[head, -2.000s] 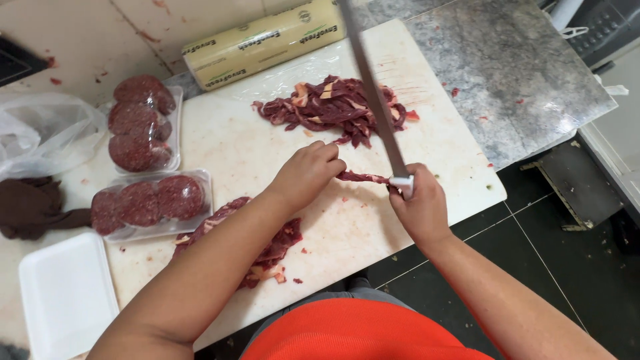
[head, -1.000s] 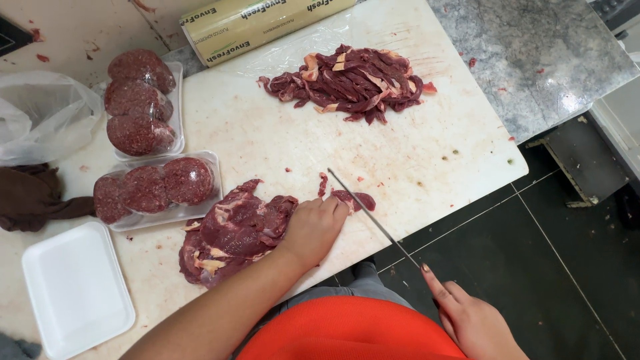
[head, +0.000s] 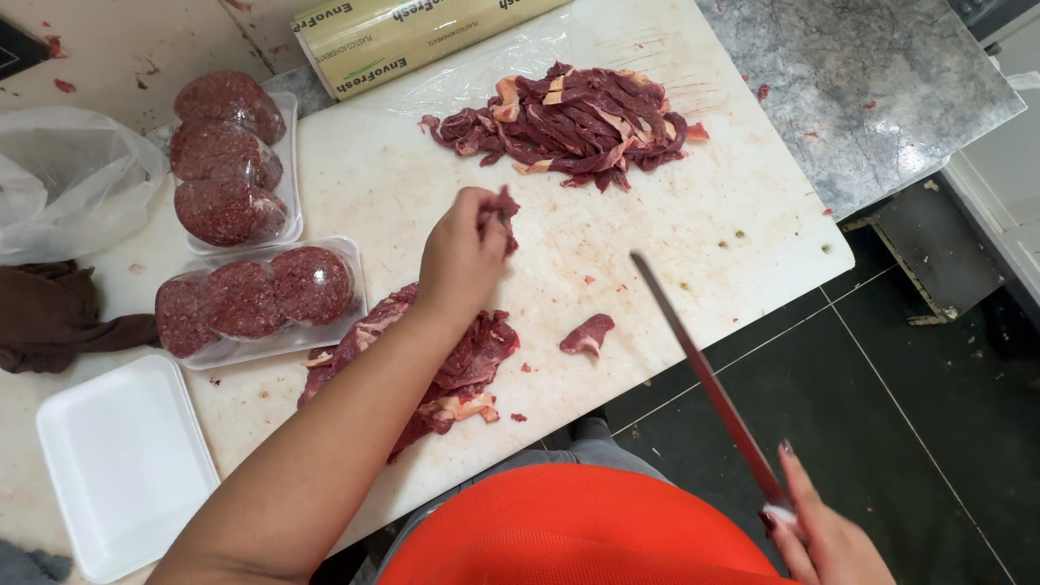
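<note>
My left hand [head: 467, 244] holds a small strip of raw meat [head: 508, 218] above the white cutting board [head: 366, 179]. Beneath my left forearm lies a larger pile of raw meat [head: 479, 349], partly hidden by the arm. My right hand [head: 829, 536] grips the white handle of a long knife [head: 707, 374], its blade pointing up and left with the tip over the board's front part. One loose meat piece [head: 587, 335] rests between the knife and the larger pile. Toward the back of the board is a heap of cut meat strips [head: 585, 122].
Two wrapped trays of ground meat patties [head: 231, 154] [head: 256, 296] stand at left, near an unfilled white foam tray [head: 126, 463], a brown cloth [head: 49, 317] and a plastic bag [head: 73, 179]. A cling film roll [head: 422, 36] lies behind; a grey stone counter [head: 853, 81] adjoins at right.
A second ago my left hand pressed on meat beside the front pile; now it is farther back, holding a strip. The knife blade has moved right, away from the meat.
</note>
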